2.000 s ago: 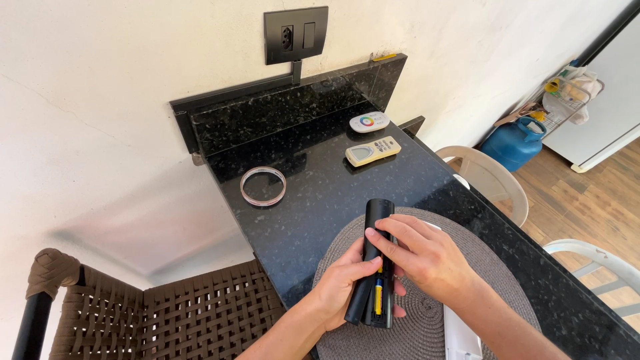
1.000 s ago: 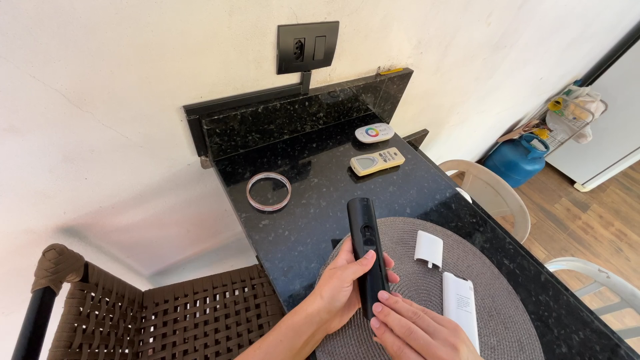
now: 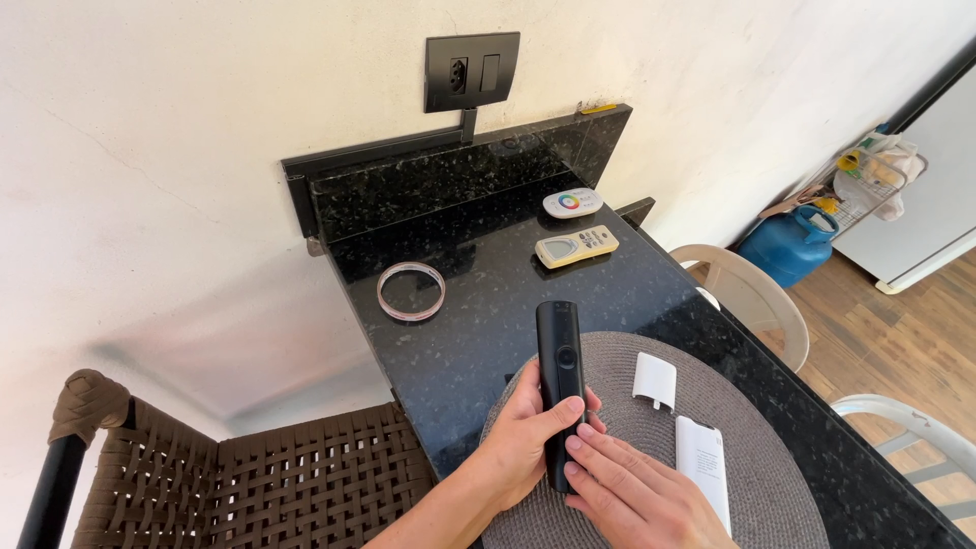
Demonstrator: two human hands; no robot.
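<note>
A black remote control [image 3: 560,358] is held over a round woven placemat [image 3: 751,427], its button side up. My left hand [image 3: 526,435] grips its middle from the left, thumb across the front. The fingers of my right hand [image 3: 633,484] rest on its lower end. To the right on the placemat lie a white battery cover [image 3: 654,380] and a white remote control [image 3: 701,465], back side up with printed writing. Farther back on the table are a cream remote control [image 3: 577,246] with a small screen and a white remote control with a colour wheel [image 3: 573,203].
A roll of clear tape [image 3: 410,291] lies near the left edge of the black granite table [image 3: 465,328]. A woven chair [image 3: 320,465] stands at left, plastic chairs [image 3: 751,297] at right. A blue gas cylinder [image 3: 789,244] is on the floor beyond. A wall socket [image 3: 472,72] is above the table.
The black remote has been turned from its back, where a yellow battery showed, to its button side. My right hand has moved down to its lower end, and the white cover has come into sight.
</note>
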